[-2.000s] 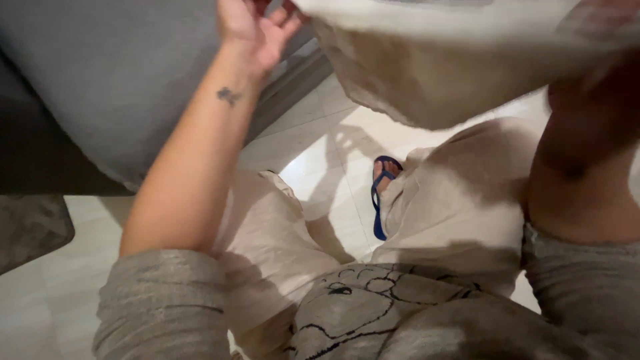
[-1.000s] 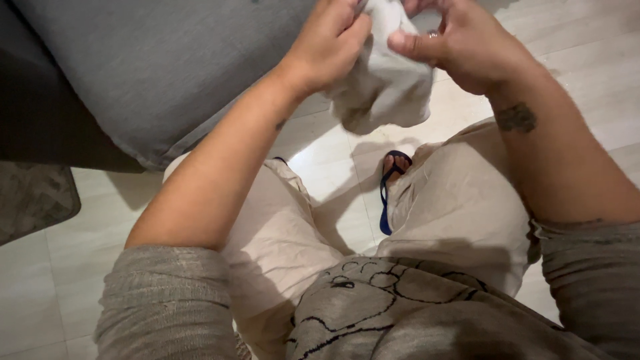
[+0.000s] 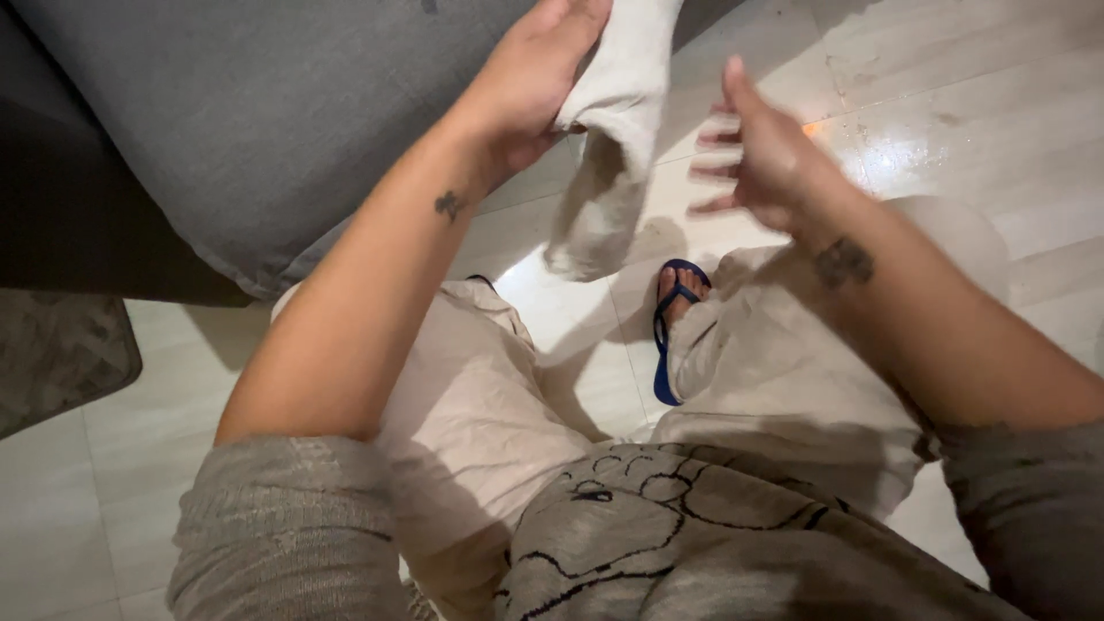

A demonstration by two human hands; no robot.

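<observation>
A white cloth (image 3: 634, 95), creased and folded, hangs down from the top edge of the view, with a shaded fold near its lower end. My left hand (image 3: 543, 78) grips it along its left side; the fingertips are partly hidden and cut off by the frame. To the right of the cloth, my right hand (image 3: 755, 159) is held apart from it, fingers spread and a little blurred, with nothing in it. Below the cloth, my foot in a dark blue flip-flop (image 3: 662, 345) rests on the floor.
Grey upholstered furniture (image 3: 285, 112) fills the upper left, close to my left forearm. A patterned mat (image 3: 65, 358) lies at the far left. The pale tiled floor (image 3: 940, 103) has shiny spots and small stains at the upper right. My legs in beige trousers are below.
Two seconds ago the cloth was spread wide; one second ago it was bunched between both hands. Now it hangs long from my left hand, and my right hand has let go and moved off to the right.
</observation>
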